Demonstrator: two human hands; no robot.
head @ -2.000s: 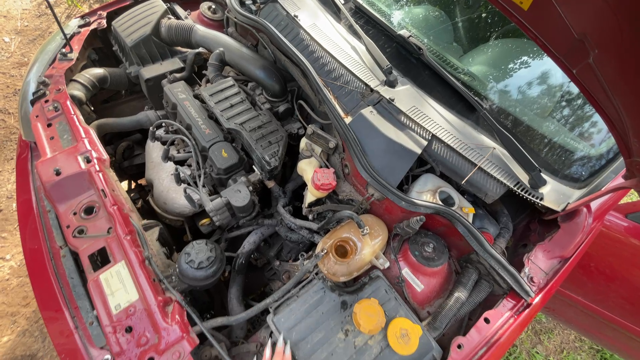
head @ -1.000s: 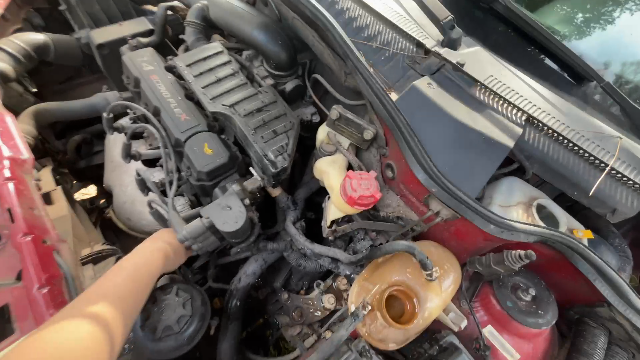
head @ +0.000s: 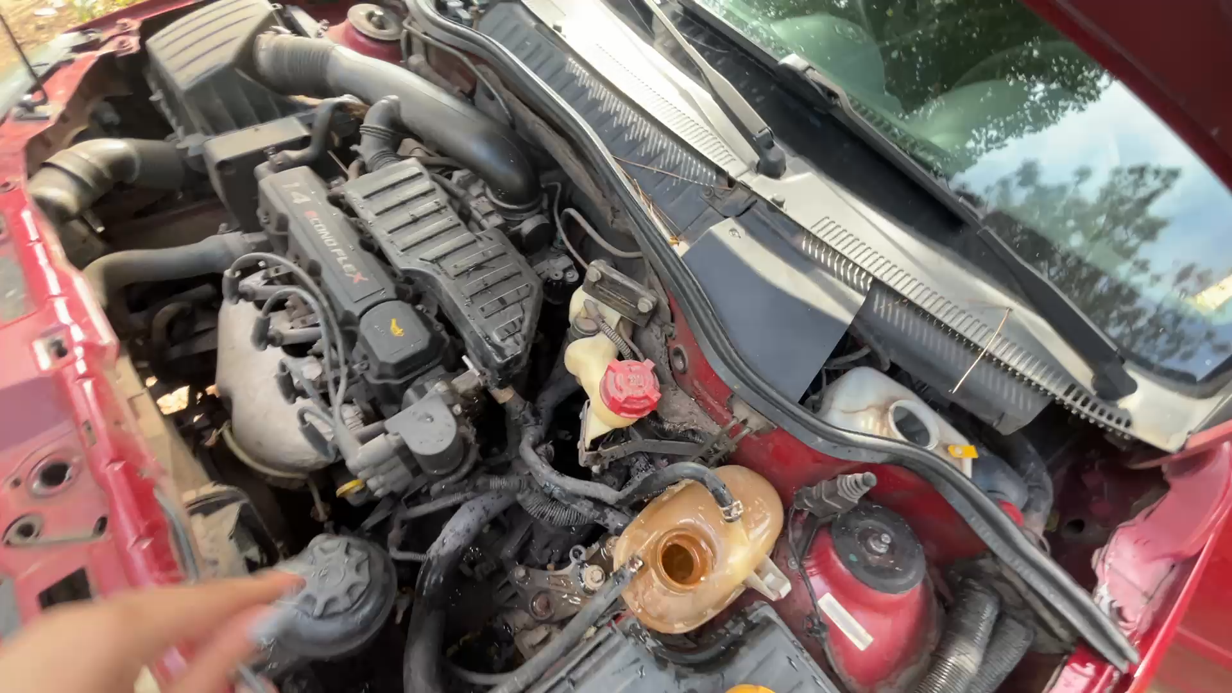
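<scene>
One hand of mine, seemingly the left hand [head: 144, 635], is blurred at the lower left with its fingers extended and nothing visible in it. Its fingertips overlap the edge of a black ribbed reservoir cap [head: 332, 582]; whether they touch cannot be told. Right of it, a brownish translucent coolant expansion tank [head: 751, 510] has an uncapped filler neck. A black hose runs from its top. Farther up stands the brake fluid reservoir with a red cap [head: 630, 388]. The black engine cover [head: 322, 241] and oil filler cap [head: 399, 337] lie left of centre. My other hand is out of view.
A battery cover [head: 712, 664] is at the bottom edge. The red strut tower [head: 861, 597] and an open-necked whitish reservoir [head: 881, 409] are at right. A rubber seal [head: 712, 346] crosses the bay below the windshield [head: 1088, 192]. The red front panel [head: 77, 404] borders the left.
The hand that reached to the engine's side near the ignition leads one second ago is now lower left, withdrawn from there. The view has also shifted.
</scene>
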